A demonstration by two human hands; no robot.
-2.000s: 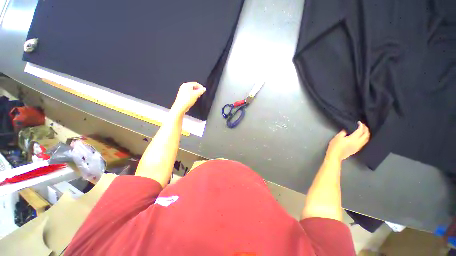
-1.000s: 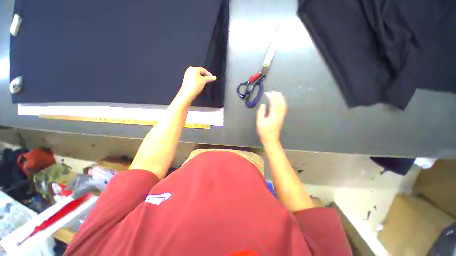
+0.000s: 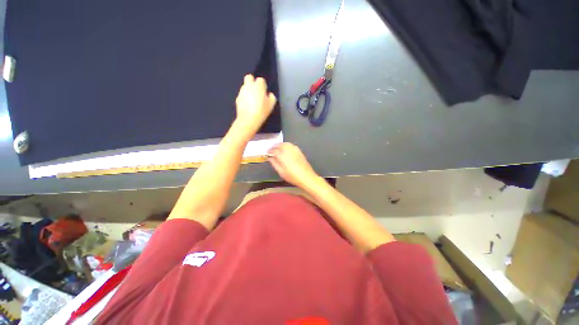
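A dark navy fabric lay (image 3: 139,70) is spread flat on the left of the table. My left hand (image 3: 254,105) is on the fabric near its right edge, fingers curled; whether it pinches the cloth is unclear. My right hand (image 3: 289,162) is at the right end of the yellow wooden ruler (image 3: 133,169), fingertips touching it. The ruler lies beside the white paper strip (image 3: 178,154) along the fabric's near edge. Shears (image 3: 319,86) with dark blue handles and red near the pivot lie on the table right of the fabric.
Two pale weights, one squarer (image 3: 9,68) and one rounded (image 3: 21,142), sit at the fabric's left edge. Rumpled dark fabric (image 3: 476,51) lies at the back right of the grey table (image 3: 406,133). Cardboard boxes (image 3: 546,254) and bags stand below the table.
My right hand has left the loose fabric, passed near the shears and come to the ruler's right end. My left hand has turned palm down on the fabric. The view has shifted.
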